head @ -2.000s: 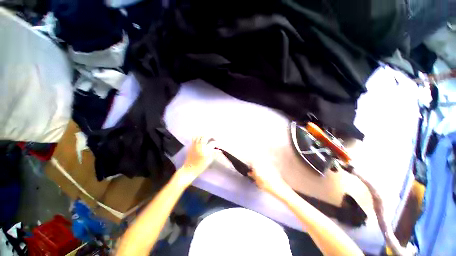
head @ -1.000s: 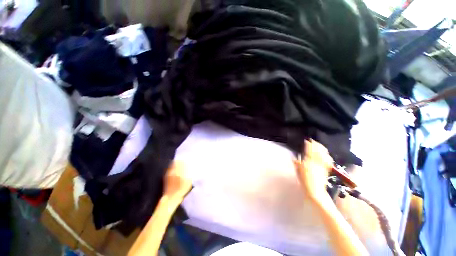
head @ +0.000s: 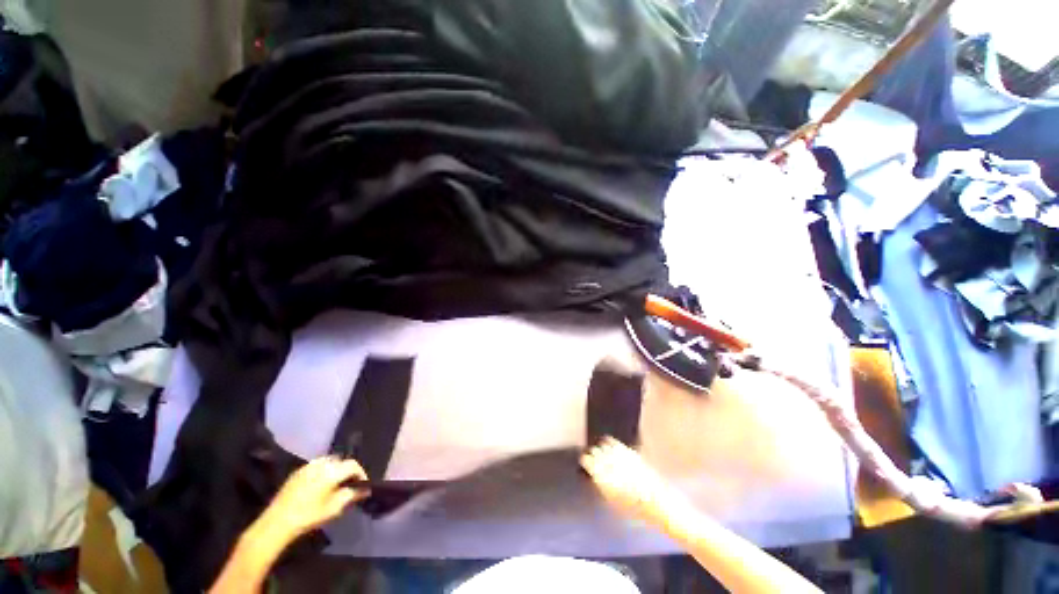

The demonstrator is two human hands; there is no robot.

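Note:
A black fabric strip (head: 488,478) lies on the pale ironing cloth (head: 314,395) near the table's front edge, its two ends reaching away from me as dark bands. My left hand (head: 329,490) is on the strip's left corner, fingers bent onto it. My right hand (head: 606,466) holds the strip at its right corner. The steam iron (head: 679,342) with an orange-red handle lies right of the strip, against the black heap. Its wrapped hose (head: 848,427) runs right.
A large black fabric heap (head: 465,197) covers the far side and hangs down at left. Navy and white bundles (head: 93,255) lie at far left, above a stuffed white sack (head: 35,429). Light blue pieces (head: 941,348) and an orange-brown block (head: 879,429) are at right.
The view has swung right. My hands have come from the far side to the table's near edge with a black strip between them. The iron is fully visible again.

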